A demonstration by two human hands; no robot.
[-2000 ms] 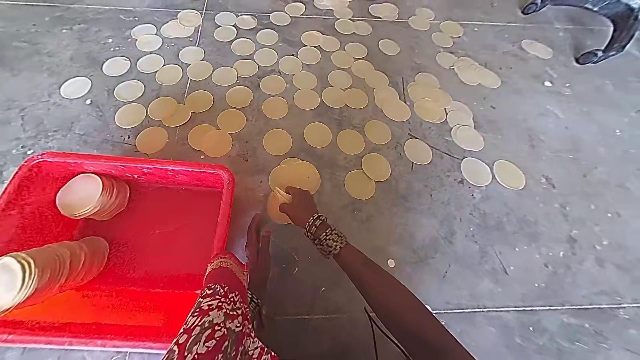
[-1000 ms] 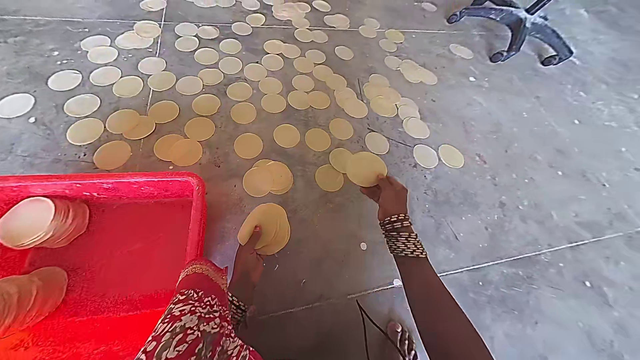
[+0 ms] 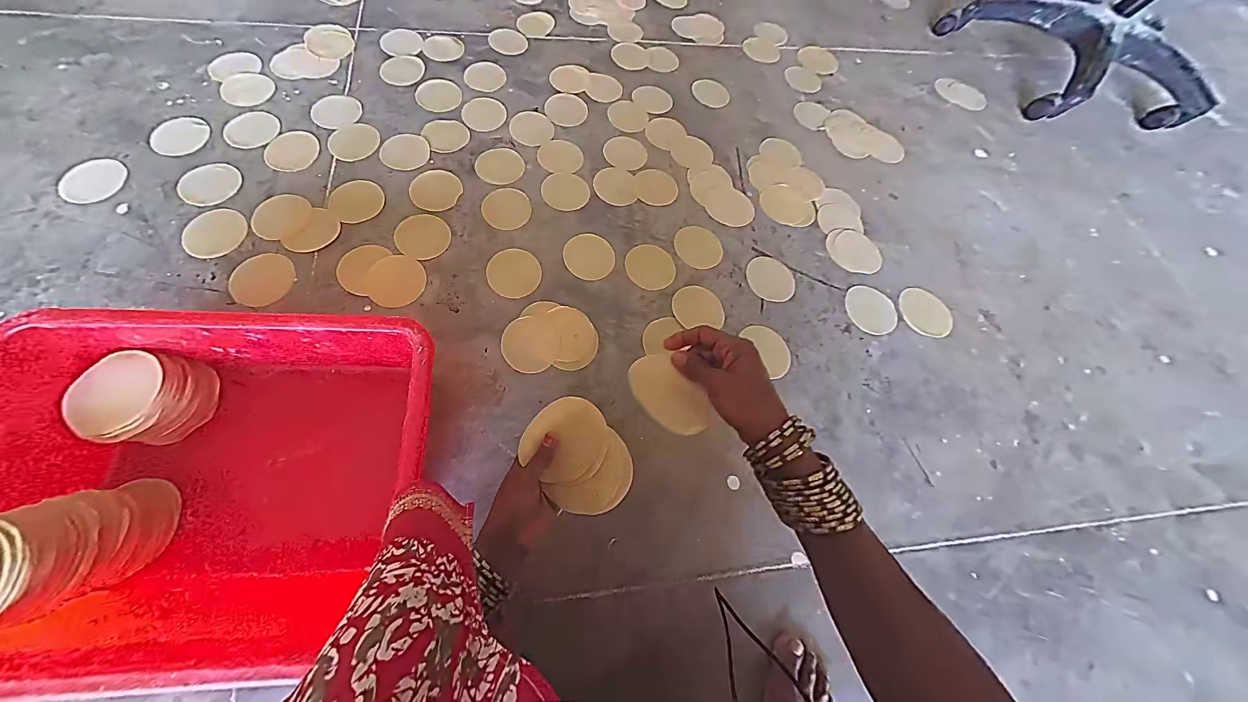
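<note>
Between its thumb and fingers my left hand point(image 3: 526, 492) grips several overlapping thin, round, pale yellow discs point(image 3: 585, 453), fanned out low over the floor. To the right, my right hand point(image 3: 726, 375) pinches the upper edge of one such disc point(image 3: 671, 395); whether a second lies behind it I cannot tell. A small overlapping group of discs point(image 3: 549, 338) lies on the floor just beyond my left hand. Many more discs point(image 3: 514, 273) are spread over the floor ahead, some singly and some overlapping.
At the left stands a red plastic tray point(image 3: 417, 409) holding two leaning rows of discs, one farther back point(image 3: 115, 395) and one nearer point(image 3: 88, 541). A dark wheeled chair base point(image 3: 1102, 44) is at the back right. A foot point(image 3: 795, 668) shows at the bottom edge on the grey floor point(image 3: 1053, 419).
Two seconds ago both hands were close together, the right one at a group of discs on the floor. Now they are apart, with discs in each. The view has shifted somewhat.
</note>
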